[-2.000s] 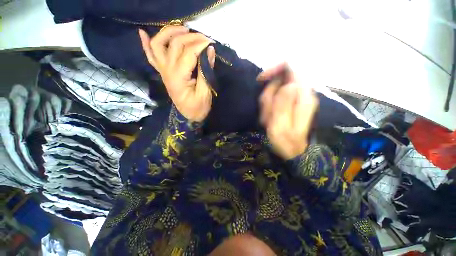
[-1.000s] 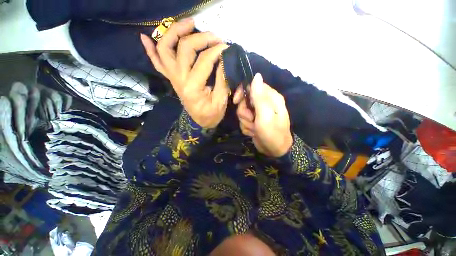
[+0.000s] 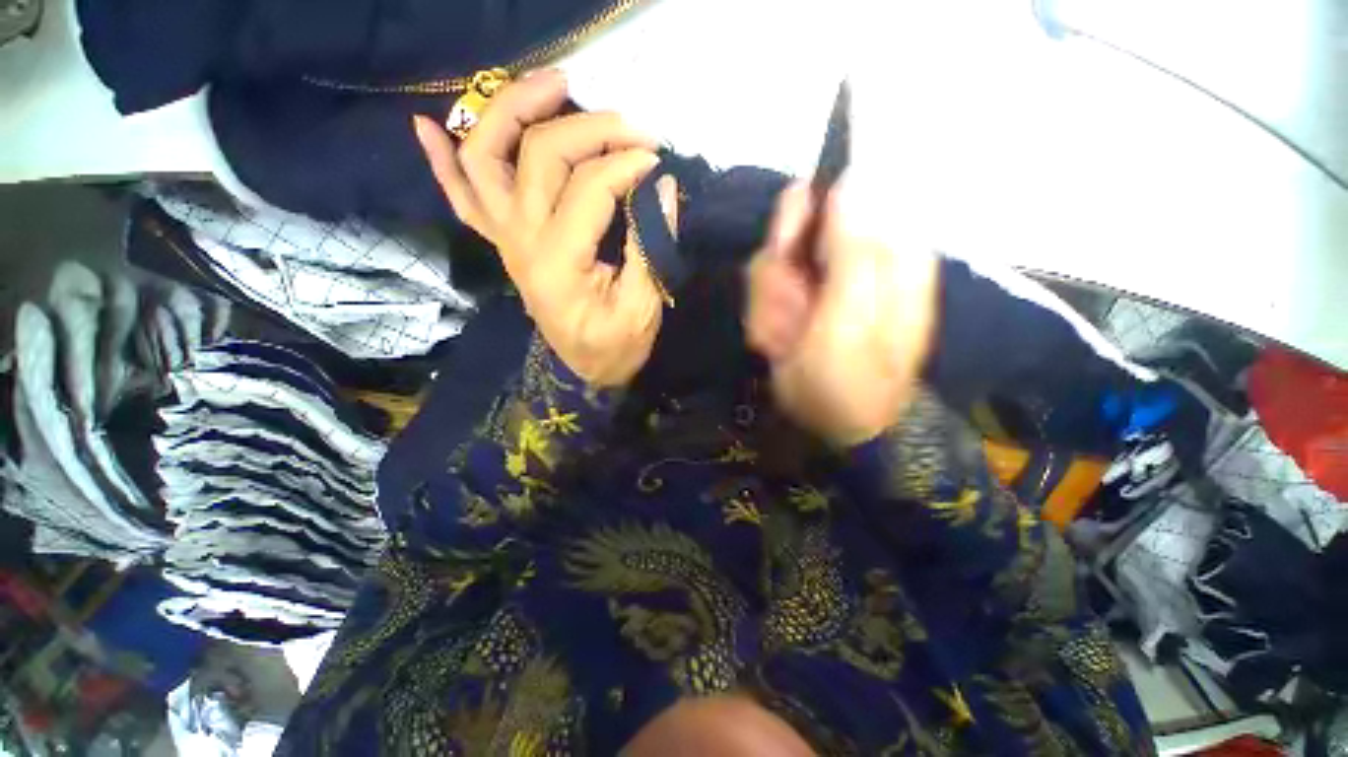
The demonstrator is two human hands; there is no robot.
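My left hand (image 3: 569, 222) holds the loose end of a navy zipper tape (image 3: 651, 244) with gold teeth, curled between the fingers. Its upper fingers lie by the gold zipper slider (image 3: 476, 101) on the zipper of the navy panel (image 3: 303, 141). My right hand (image 3: 846, 318) is blurred and grips thread snips (image 3: 835, 136) with dark blades pointing up and dark-red handles. The snips are apart from the tape. Navy cloth passes behind both hands and out to the right, with a white edge strip (image 3: 1057, 306).
The white machine table (image 3: 976, 133) spans the top. A wavy pile of grey-white and navy cut panels (image 3: 274, 496) lies at left, with gridded white-backed pieces (image 3: 318, 266) above it. A red plastic bag (image 3: 1301, 414) is at the right edge, with crumpled pieces below.
One second ago the snips were at the zipper tape between both hands. My right hand has moved right, away from the tape, and the blades now point up. My left hand still holds the tape.
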